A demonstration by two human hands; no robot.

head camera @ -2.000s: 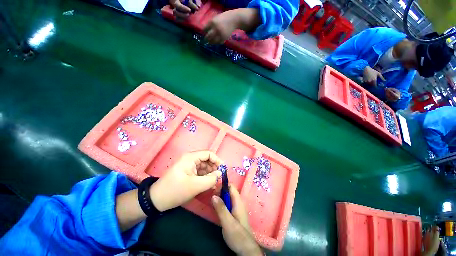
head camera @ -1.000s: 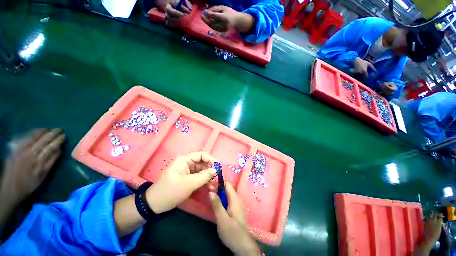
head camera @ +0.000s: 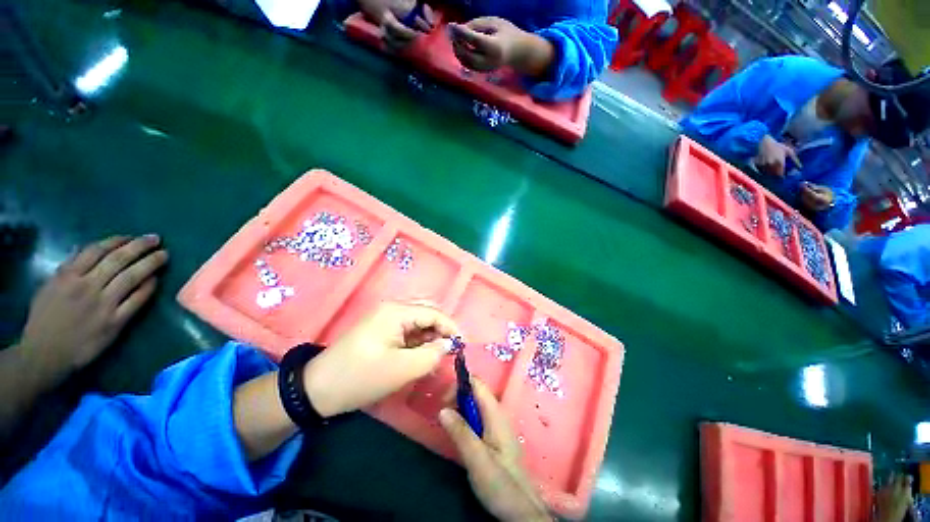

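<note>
The salmon-red four-compartment tray (head camera: 237, 333) lies on the green bench in front of me. Clusters of small silvery components (head camera: 324, 240) lie in its compartments, the largest in the leftmost. My left hand (head camera: 375, 357), with a black band on the wrist, pinches a tiny component (head camera: 455, 346) in its fingertips above the middle of the tray. My right hand (head camera: 492, 449) holds blue-handled cutters (head camera: 468, 404) upright, with the dark jaws at the component. Whether the jaws are closed on it is too small to tell.
Another person's hand (head camera: 90, 301) rests on the green bench (head camera: 194, 112) at the left. Across the bench, people in blue smocks work over red trays (head camera: 685, 197). Another red tray (head camera: 722, 479) lies at the lower right, with a hand at its edge. Loose components (head camera: 494, 114) lie beside the far tray.
Another person's hand has come in at the left since the oldest frame and now rests further right on the bench. My hands keep nearly the same pose over the tray. The view has shifted slightly.
</note>
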